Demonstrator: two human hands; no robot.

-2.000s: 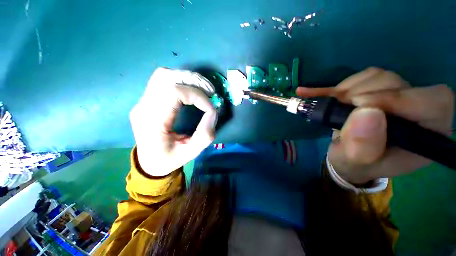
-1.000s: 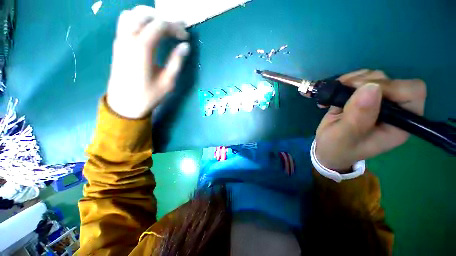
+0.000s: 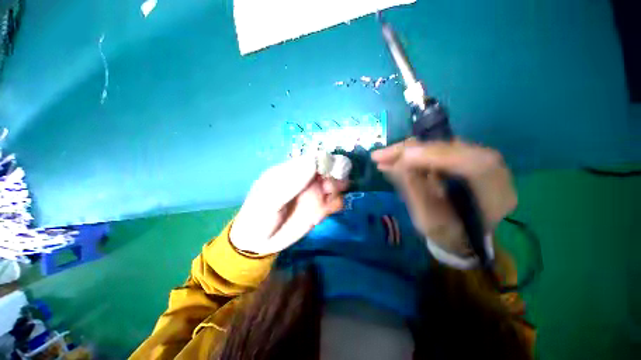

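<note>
The green PCB strip [image 3: 339, 133] lies on the blue-green bench top, washed out by glare. My left hand [image 3: 285, 204] is at its near edge, fingers curled together, with pale fingertips or wraps. I cannot tell whether they pinch anything. My right hand [image 3: 450, 186], blurred, holds the black-handled soldering iron [image 3: 432, 123]. Its silvery barrel points up and away from the strip, with the tip near the white sheet's edge. Small loose components [image 3: 369, 82] lie beyond the strip.
A white sheet [image 3: 302, 20] lies at the far side. A white scrap [image 3: 148, 7] and a thin strand [image 3: 105, 69] are at far left. A white wire bundle [image 3: 24, 204] sits by a purple-blue stool or crate [image 3: 74, 247]. A blue apron [image 3: 351, 242] is below the bench edge. A black cord [image 3: 535, 246] hangs at right.
My left hand has come back from the far left to the strip's near edge. The iron has swung from pointing left over the strip to pointing away, toward the white sheet.
</note>
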